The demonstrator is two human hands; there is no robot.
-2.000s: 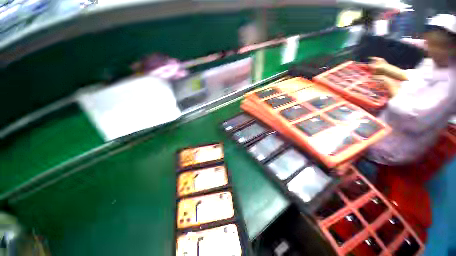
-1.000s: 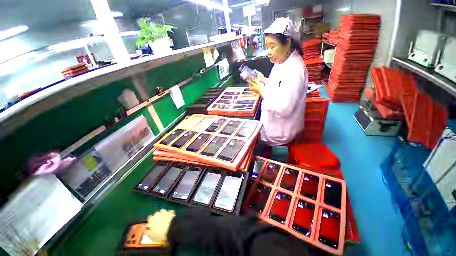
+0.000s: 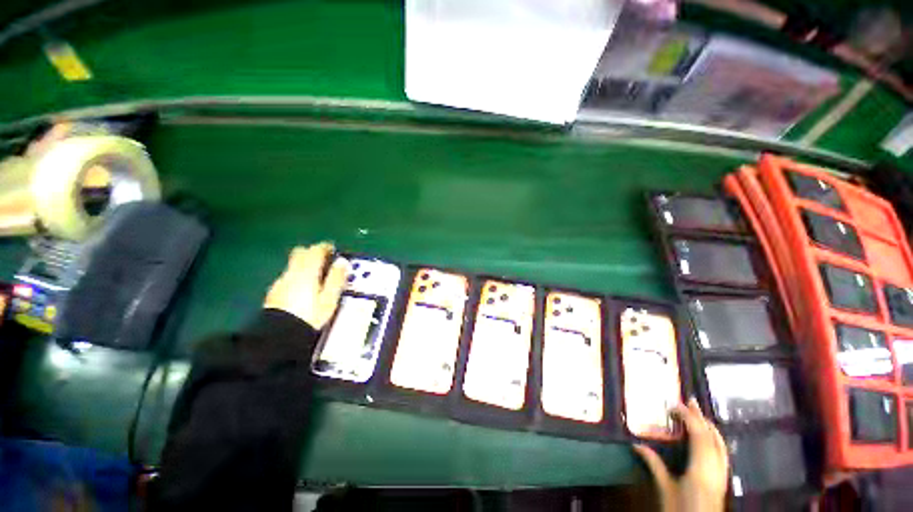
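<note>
A black tray [image 3: 457, 404] lies across the green bench, holding several smartphones [image 3: 500, 345] side by side with bright orange-edged faces. The leftmost phone [image 3: 356, 320] looks white to pale lilac. My left hand [image 3: 308, 285] grips the tray's left end, its fingers at that phone's upper left. My right hand [image 3: 693, 465] is at the tray's lower right corner, its fingertips over the edge of the rightmost phone [image 3: 651, 370] and its thumb at the tray's front rim. Part of the right hand is cut off by the bottom edge.
Another black tray [image 3: 721, 275] with dark-screened phones is at right, beside stacked orange trays [image 3: 801, 290]. A grey-black tape dispenser [image 3: 130, 275] with a cream tape roll [image 3: 58, 185] is at left. White paper [image 3: 506, 55] and a document sleeve [image 3: 746, 85] hang on the back panel.
The view has swung from the line at right to the bench in front. One dark-sleeved arm reached over the orange-faced phones before; now both hands are at the ends of their tray.
</note>
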